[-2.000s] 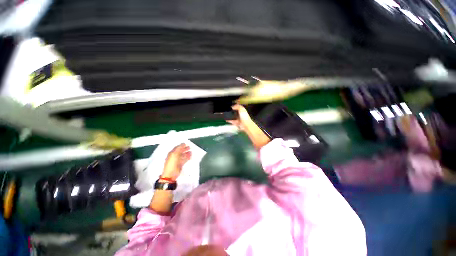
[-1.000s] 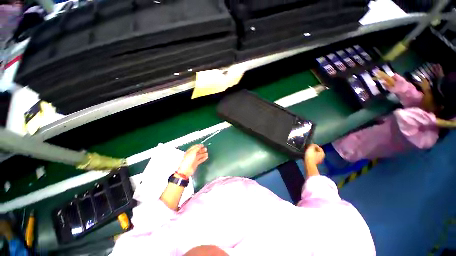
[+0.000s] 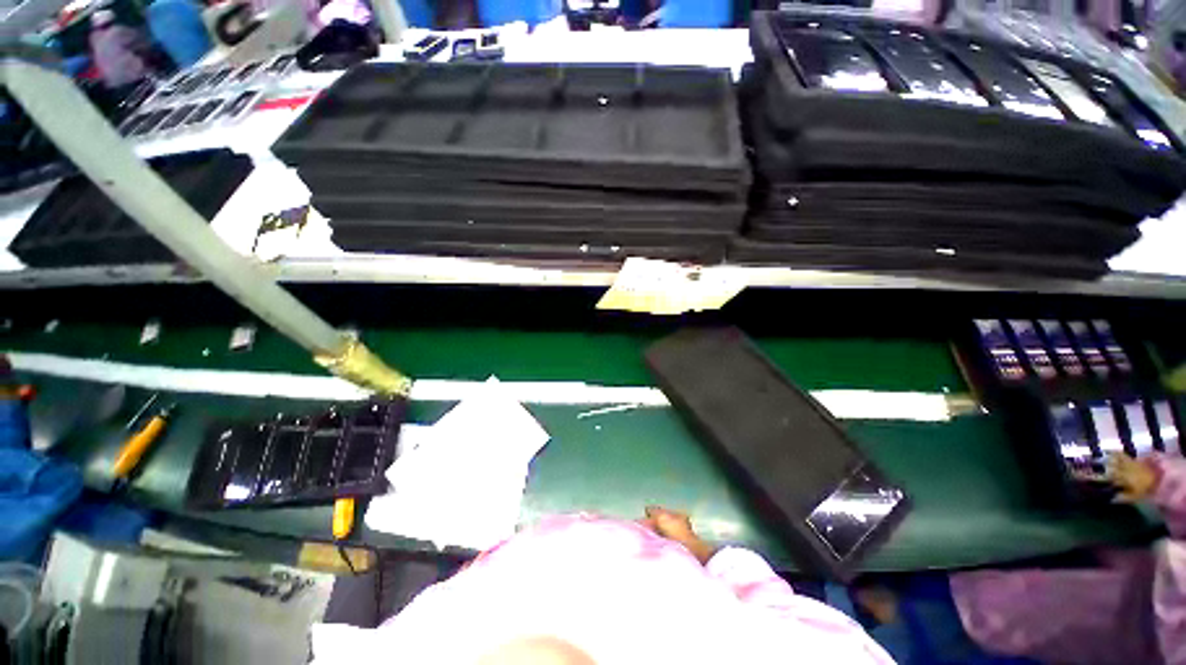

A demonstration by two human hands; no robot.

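A long black foam tray (image 3: pixel 748 416) lies slantwise on the green bench, right of centre. One glossy black phone unit (image 3: pixel 856 509) sits at its near end. A white paper sheet (image 3: pixel 468 468) lies left of centre. Another black tray (image 3: pixel 306 455) with several glossy units lies left of the paper. My right hand (image 3: pixel 676 530) is low in the middle, close to my pink smock and left of the slanted tray's near end. It is partly hidden, and its grip cannot be made out. My left hand is out of view.
Stacked black trays (image 3: pixel 520 169) stand on the white-edged shelf (image 3: pixel 455 272), with a yellow sheet (image 3: pixel 670 285) hanging from it. A slanted pale post (image 3: pixel 169 221) crosses the left. Yellow-handled tools (image 3: pixel 139 446) lie left. Another person's hand (image 3: pixel 1134 476) touches a tray of units at right.
The view has tilted up and shows more shelf. My right hand has left the slanted tray's near end and moved in towards my body. My left hand has gone out of view.
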